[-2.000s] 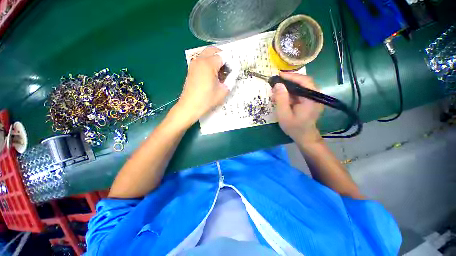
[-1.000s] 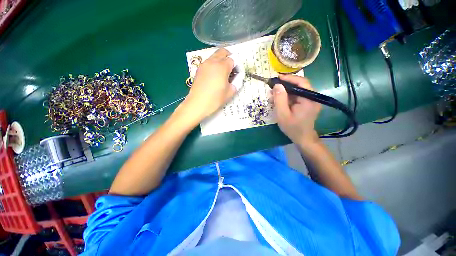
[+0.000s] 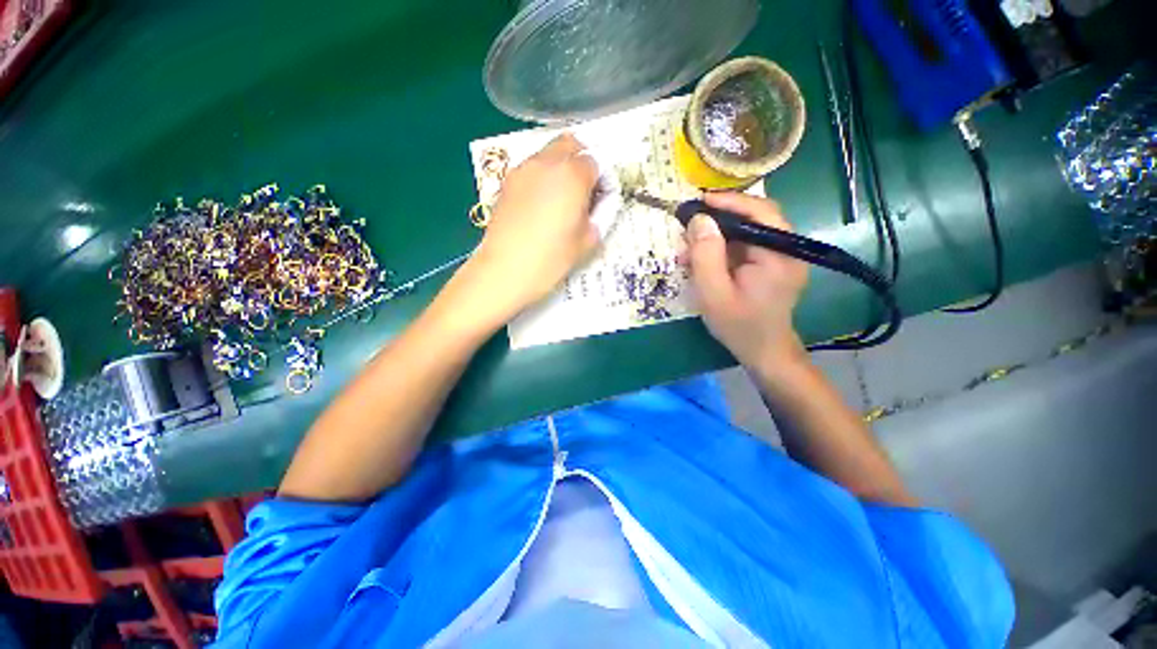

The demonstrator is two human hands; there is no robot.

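My right hand [image 3: 749,273] holds the black soldering iron [image 3: 761,235], its metal tip pointing left over the white sheet [image 3: 546,327]. My left hand [image 3: 539,228] has its fingers closed near the tip, white covers on the fingertips; what it pinches is too small and hidden to tell. A few ring-shaped workpieces [image 3: 492,165] lie at the sheet's upper left, partly behind my left hand. Small dark components [image 3: 653,284] lie on the sheet below the tip. The yellow tip-cleaning pot [image 3: 745,123] stands at the sheet's upper right. A thin wire [image 3: 425,275] runs from my left hand toward the heap.
A large heap of coppery rings [image 3: 248,266] lies left on the green mat. A silver cylinder [image 3: 146,384] is at the front-left edge by red crates [image 3: 45,494]. A clear oval lid [image 3: 615,57] lies behind; tweezers [image 3: 840,133], cables and a blue unit [image 3: 933,57] are right.
My left hand has moved slightly right toward the iron's tip, uncovering rings at the sheet's upper left. The right hand keeps the iron in nearly the same place. The view has shifted slightly.
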